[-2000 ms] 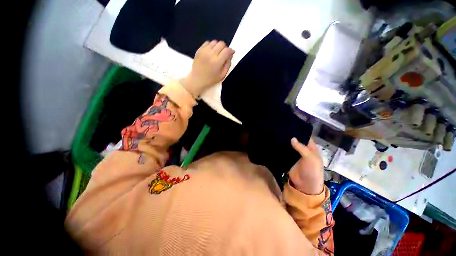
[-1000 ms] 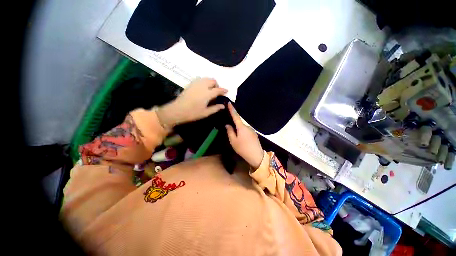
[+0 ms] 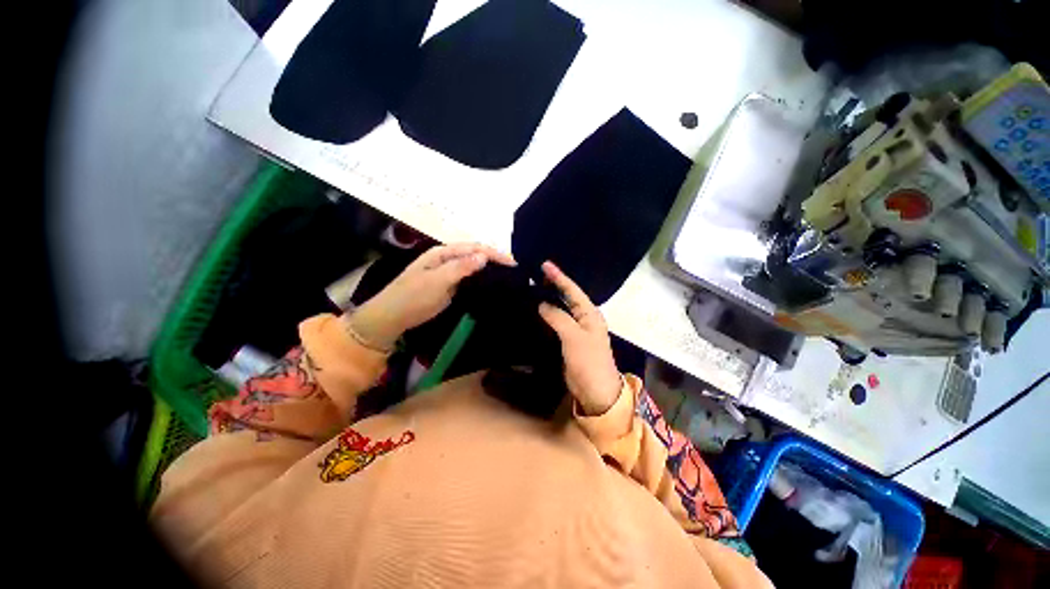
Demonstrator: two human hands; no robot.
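My left hand (image 3: 420,295) and my right hand (image 3: 579,343) hold a black cut piece (image 3: 507,301) between them at the table's front edge, in front of my chest. Its outline merges with dark things below. A black panel (image 3: 605,207) lies flat on the white table just beyond my hands, its rounded end toward me. Two black panel stacks, one at the far left (image 3: 351,71) and one beside it (image 3: 489,86), lie on the table. The overlock machine (image 3: 910,219) stands at the right, with its shiny side plate (image 3: 737,207) nearer the panels.
A green basket (image 3: 190,305) with spools is below the table at left. A blue basket (image 3: 754,481) with black cloth and clear plastic is at lower right. A dark cord (image 3: 979,426) crosses the table at right. A small dark disc (image 3: 689,120) lies beyond the single panel.
Since two seconds ago, my left hand has left the table panels and my right hand has moved left to meet it. Both now hold a black piece; one panel lies on the table.
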